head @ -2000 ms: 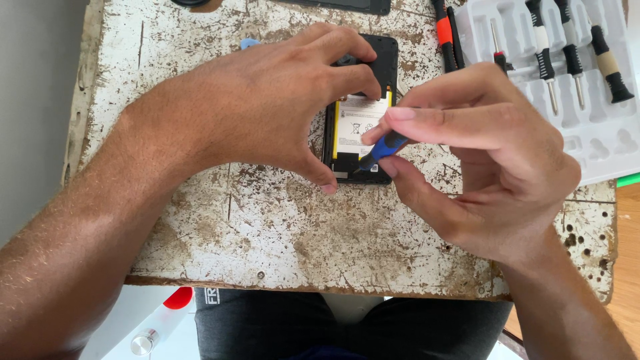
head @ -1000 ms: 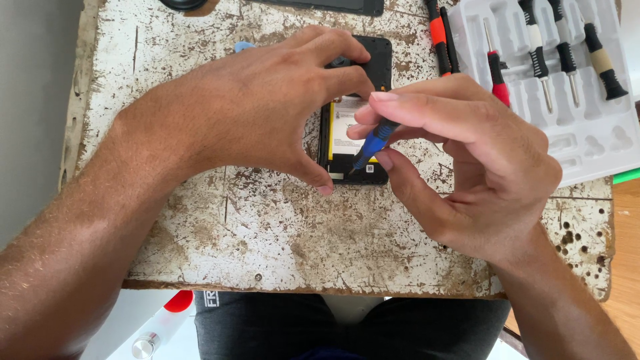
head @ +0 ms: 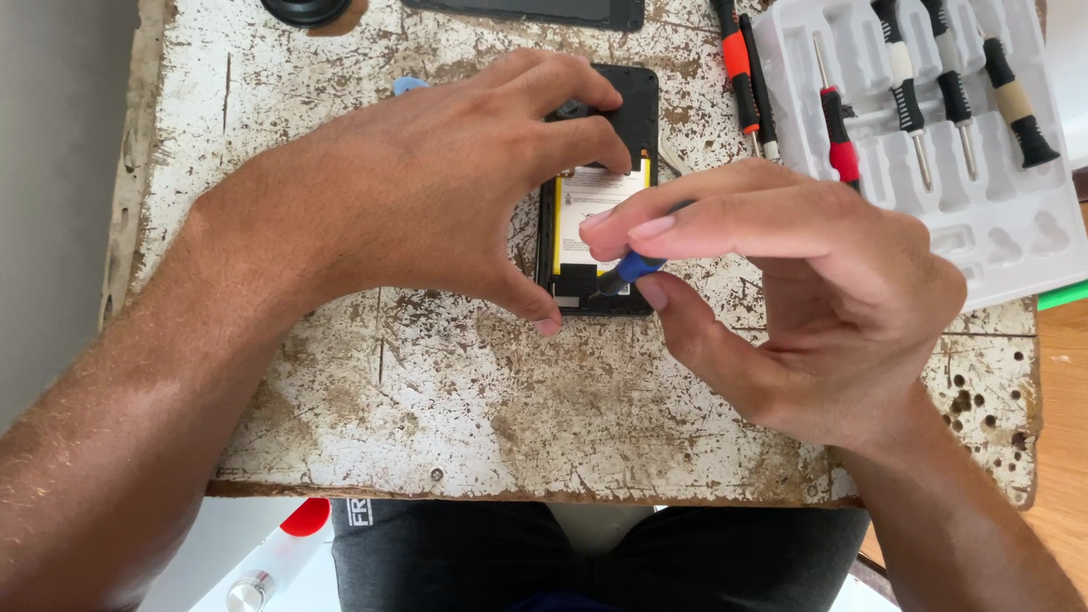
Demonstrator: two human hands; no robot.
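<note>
An opened smartphone body (head: 633, 106) lies on the worn table, its white battery (head: 586, 217) with yellow edges exposed. My left hand (head: 425, 178) spans the phone, its thumb at the lower left corner and its fingers on the upper part; it steadies the phone. My right hand (head: 799, 280) holds a small precision screwdriver with a blue and dark handle (head: 633, 268) between thumb and fingertips. The driver is tilted, its tip at the black lower part of the phone, below the battery. Whether the tip sits in a screw cannot be told.
A white plastic tray (head: 1003, 204) with several small screwdrivers stands at the right. An orange and black screwdriver (head: 736, 64) lies beside it. A dark phone panel (head: 544, 8) and a round black object (head: 304, 7) are at the back. A blue pick (head: 410, 84) shows behind my left hand.
My right hand keeps the screwdriver at the phone's lower end, with small changes in its tilt and finger position. My left hand stays over the phone.
</note>
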